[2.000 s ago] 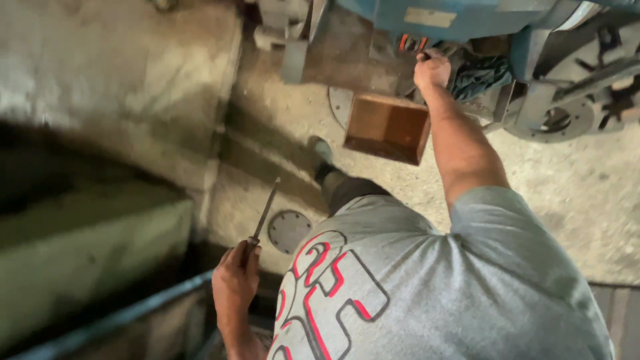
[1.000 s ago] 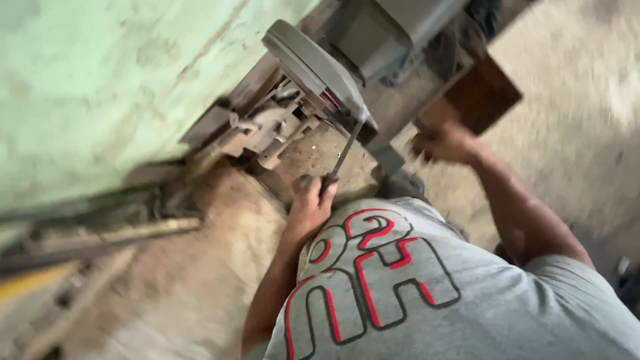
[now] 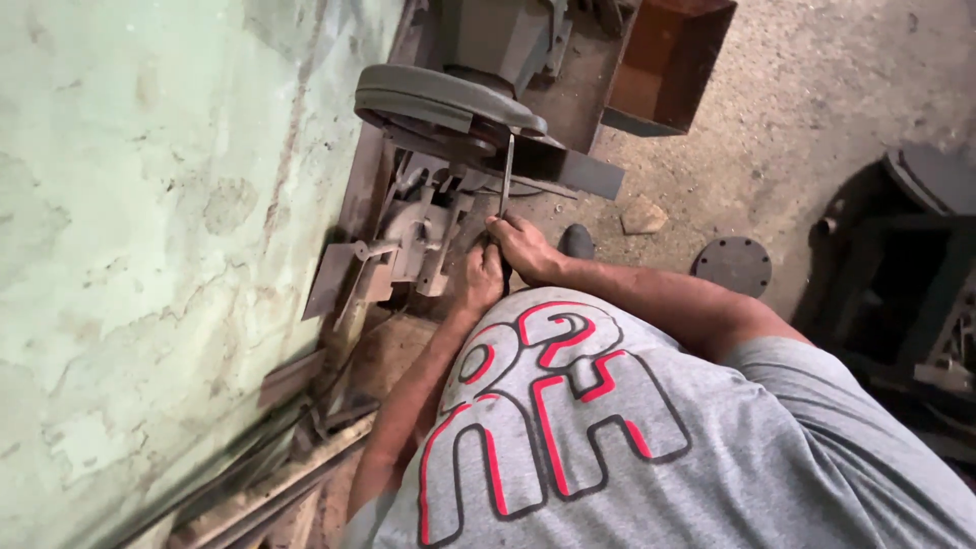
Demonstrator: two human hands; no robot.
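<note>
A long thin metal tool (image 3: 508,171), which looks like a screwdriver or chisel, points away from my body. My left hand (image 3: 482,274) is closed around its handle end. My right hand (image 3: 522,242) grips it just ahead, fingers on the shaft's base. The tool's tip is at the rim of a round wheel guard (image 3: 450,91) on a grey machine, which looks like a bench grinder; whether it touches the wheel is unclear. A flat metal plate (image 3: 591,174) sticks out beside the tip. Most of the handle is hidden by my hands.
Metal brackets and parts (image 3: 412,244) lie left of my hands, against the green wall (image 3: 152,229). An open rusty metal box (image 3: 663,69) is at the upper right. On the floor are a round plate with holes (image 3: 732,267) and a stone-like piece (image 3: 643,216). Dark equipment (image 3: 907,282) stands at right.
My right hand, at the machine's controls in the oldest frame, has come over to the tool beside my left hand. The tool is now at the wheel guard. The view has swung toward the wall.
</note>
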